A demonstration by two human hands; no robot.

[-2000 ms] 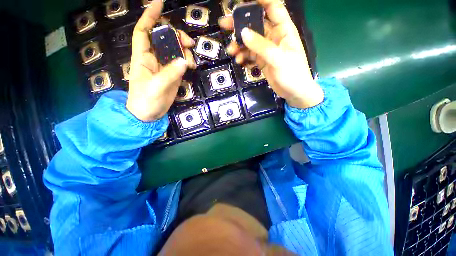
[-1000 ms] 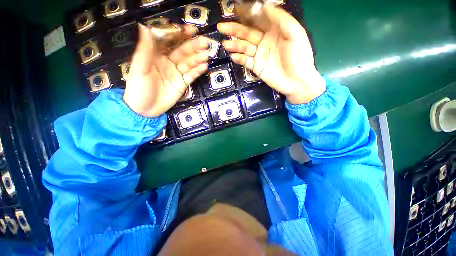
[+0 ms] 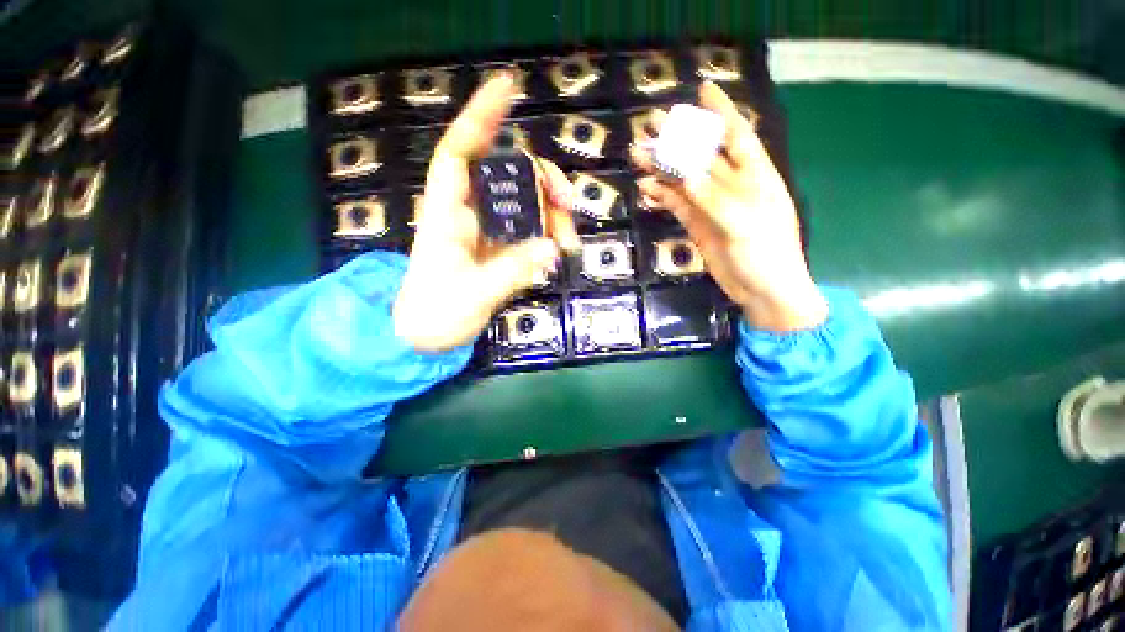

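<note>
My left hand [image 3: 463,247] holds a smartwatch unit [image 3: 507,198] by its sides between thumb and fingers, its black face up and showing small white text rows. My right hand [image 3: 740,216] holds a second smartwatch unit [image 3: 688,140] in its fingertips, its display lit white. Both units are above a black blister tray [image 3: 685,324] on the green bench. Most visible pockets hold units with metallic backs and dark round centres, such as the watch back [image 3: 606,258]. One pocket at the lower right is empty. My hands hide some middle pockets.
Stacked black trays [image 3: 148,272] with metallic-backed units stand at the left. A side tray [image 3: 1036,580] with units is at the lower right. A cream round item [image 3: 1094,420] sits at the right bench edge. A pale strip [image 3: 925,64] runs along the far side of the green bench [image 3: 975,210].
The view has shifted, showing more of the left stack and the tray's far row. The units, blurred and tilted one second ago, now show their faces; the right one is white instead of dark.
</note>
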